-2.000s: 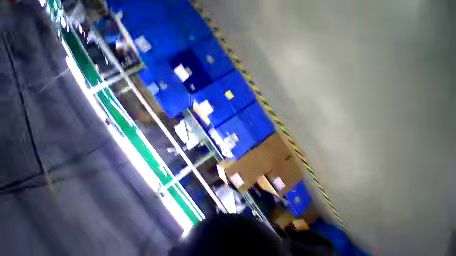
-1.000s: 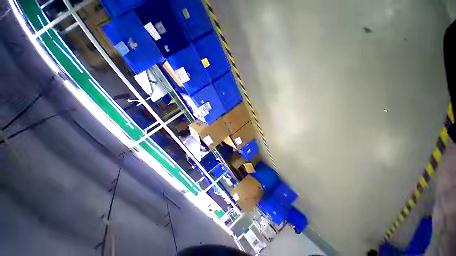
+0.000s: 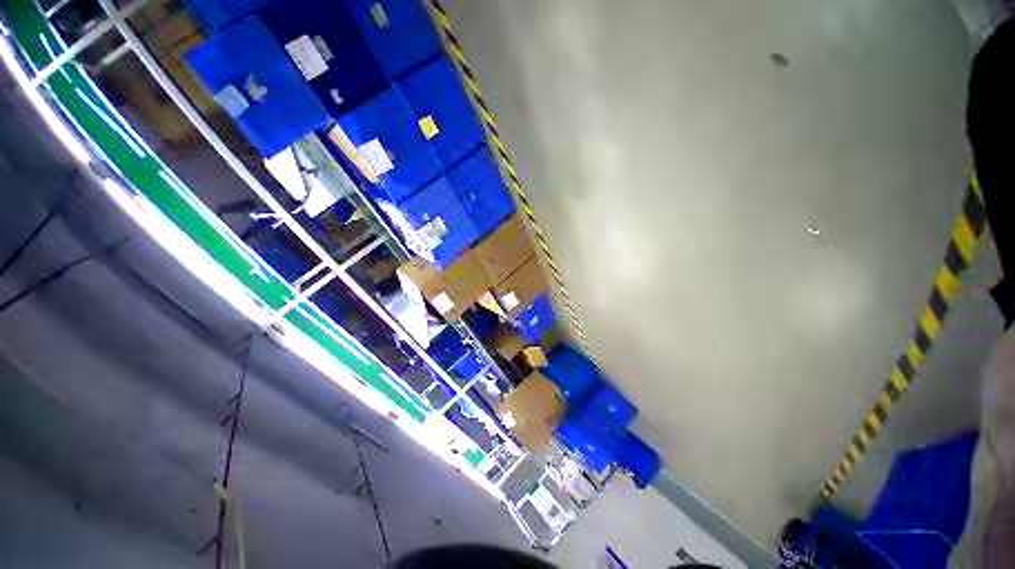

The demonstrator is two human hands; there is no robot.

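Note:
No hand of mine can be made out. The nearest goods are blue bins (image 3: 392, 139) with white labels, stacked beside the line in the upper left. One bin has a small yellow label. Brown cartons (image 3: 454, 285) with white labels stand just past them, and one more carton (image 3: 533, 409) stands farther along. A rounded dark shape is cut off by the bottom edge. A dark shape and a pale surface at the right edge are cut off and unclear.
A green conveyor belt (image 3: 212, 237) runs beside bright tube lights and a pale metal frame (image 3: 212, 135). Yellow-black tape (image 3: 515, 191) edges the grey floor (image 3: 690, 222); another taped line (image 3: 890, 389) lies at right. More blue bins (image 3: 924, 489) are at the lower right.
The view has swung, so the line and bins sit farther left and more of the far end shows. The right taped line and lower-right blue bins have come into view.

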